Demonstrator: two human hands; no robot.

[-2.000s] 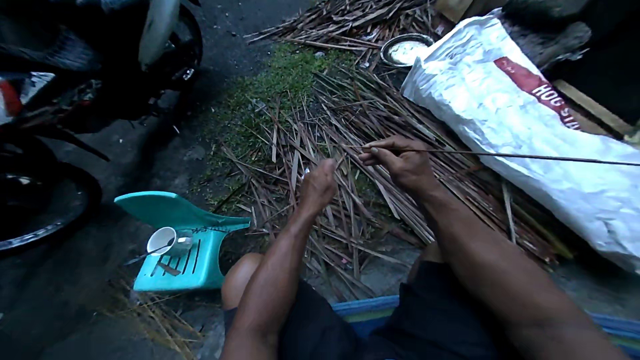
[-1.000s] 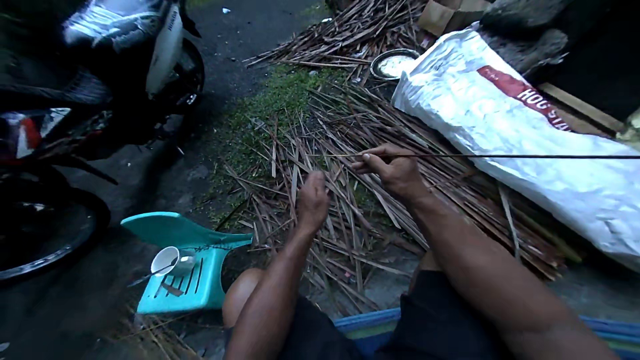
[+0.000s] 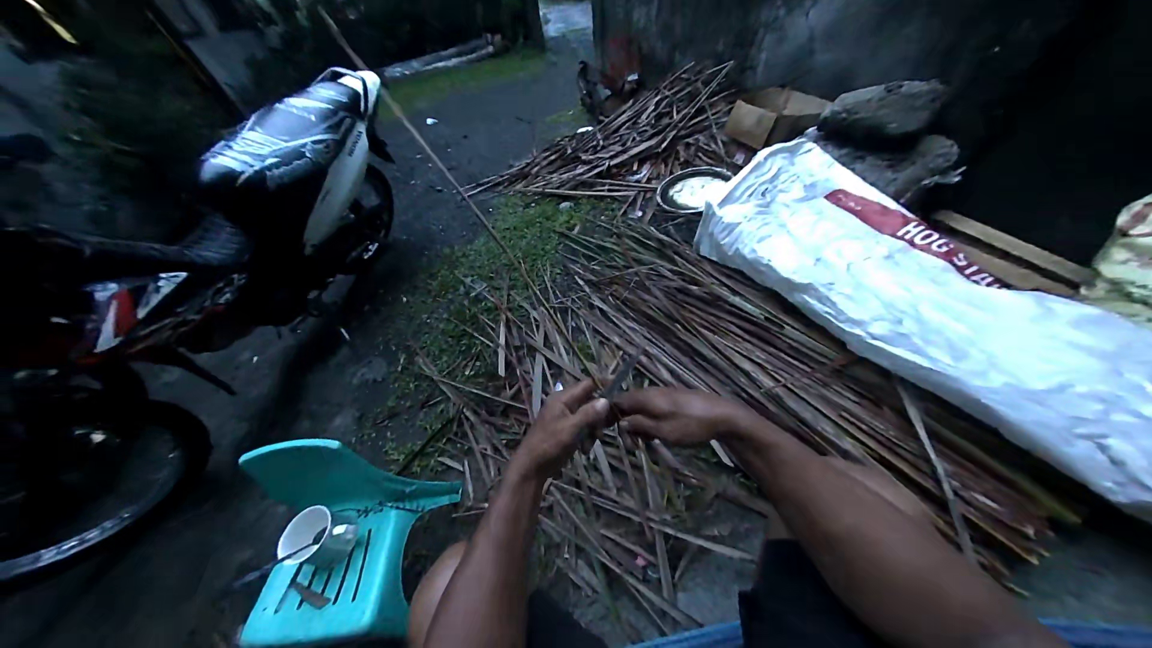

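Note:
My left hand point(image 3: 565, 425) is closed on a long thin plant strip point(image 3: 441, 162) that runs up and away to the upper left. Touching it, my right hand point(image 3: 670, 416) has its fingers closed on a small knife, whose dark blade point(image 3: 623, 373) points up between the hands. Below and around both hands lies a loose pile of dry brown strips point(image 3: 612, 531). A denser bundle of long strips point(image 3: 792, 360) stretches away to the right.
A teal plastic chair point(image 3: 360, 585) at lower left holds a white cup point(image 3: 304, 533). A parked motorcycle point(image 3: 288, 162) stands at upper left. On the right lie a white sack point(image 3: 900, 306), a round basin point(image 3: 693, 191), a cardboard box point(image 3: 774, 117) and rocks point(image 3: 882, 110).
The long strip extended right from my right hand; now one extends to the upper left from my left hand. My hands have come together, and a blade now shows. The view has tilted up.

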